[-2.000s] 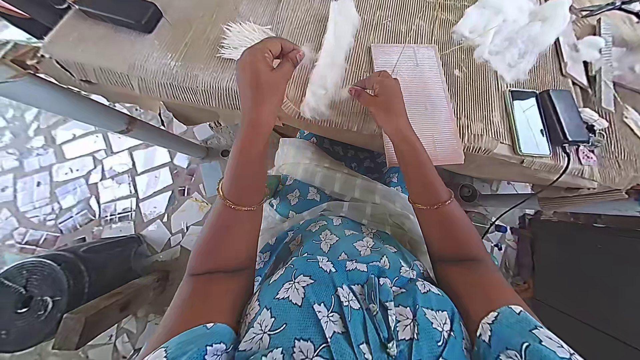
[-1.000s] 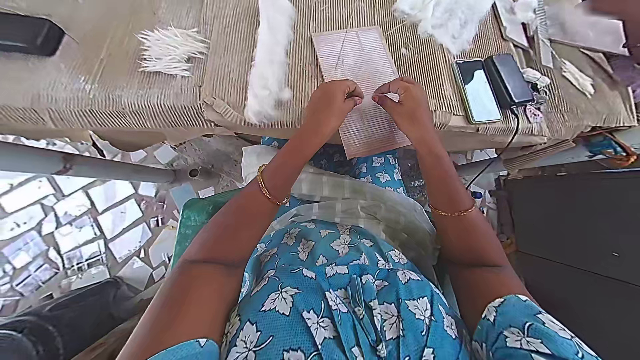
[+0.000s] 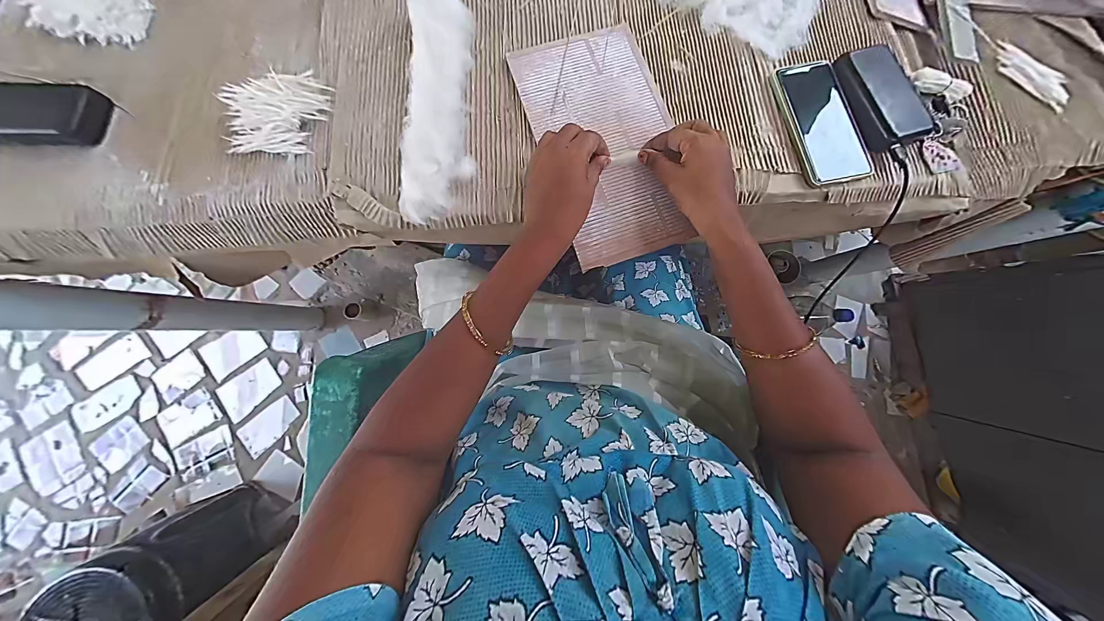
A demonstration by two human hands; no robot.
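A ribbed, pinkish rectangular board (image 3: 634,211) lies tilted on the table, its near end sticking out past the edge. Over it, my left hand (image 3: 565,177) and my right hand (image 3: 694,168) pinch a small tuft of white cotton (image 3: 624,159) between them. Thin sticks or wires (image 3: 562,73) rest on the board's far part. Left of the board lies a long strip of cotton wool (image 3: 435,108). Farther left is a pile of thin white cotton wicks (image 3: 274,112). A loose heap of cotton wool (image 3: 763,19) sits beyond the board.
Corrugated cardboard (image 3: 371,112) covers the table. At right are a phone (image 3: 824,123), a black case (image 3: 884,97) with a cable, and more white wicks (image 3: 1033,76). A black object (image 3: 52,114) lies at far left. A metal pipe (image 3: 155,306) runs below the table edge.
My left hand has moved from beside the cotton strip to over the board, where both hands now meet at a tuft. The view has shifted.
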